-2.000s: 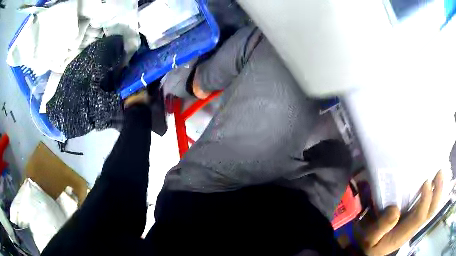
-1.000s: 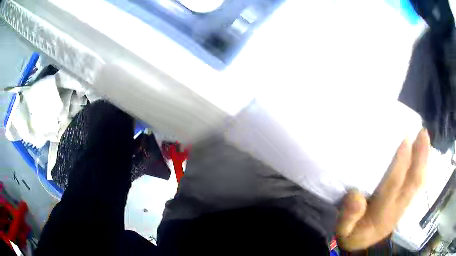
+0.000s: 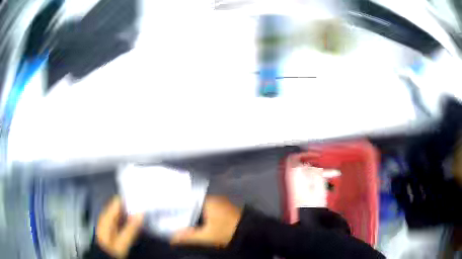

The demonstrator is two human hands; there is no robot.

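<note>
White paper sheets [image 3: 159, 195], blurred, are held low in front of me, just below the table's front edge. My left hand [image 3: 117, 227] grips their left side. My right hand [image 3: 213, 222] grips their lower right side, with the thumb on the front. Some faint print shows near their lower part, too blurred to read.
A long white table [image 3: 167, 111] crosses the view. Dark cloth [image 3: 96, 38] lies at its back left. A small blue object [image 3: 268, 81] and a blurred yellowish thing lie farther right. A red basket [image 3: 372, 192] with white and dark contents stands at lower right. A dark-clothed person shows at the right edge.
The view has swung over to the table and red basket. The blue basket is out of view. Both hands now hold the white sheets; earlier only one hand showed, at the right, on white paper.
</note>
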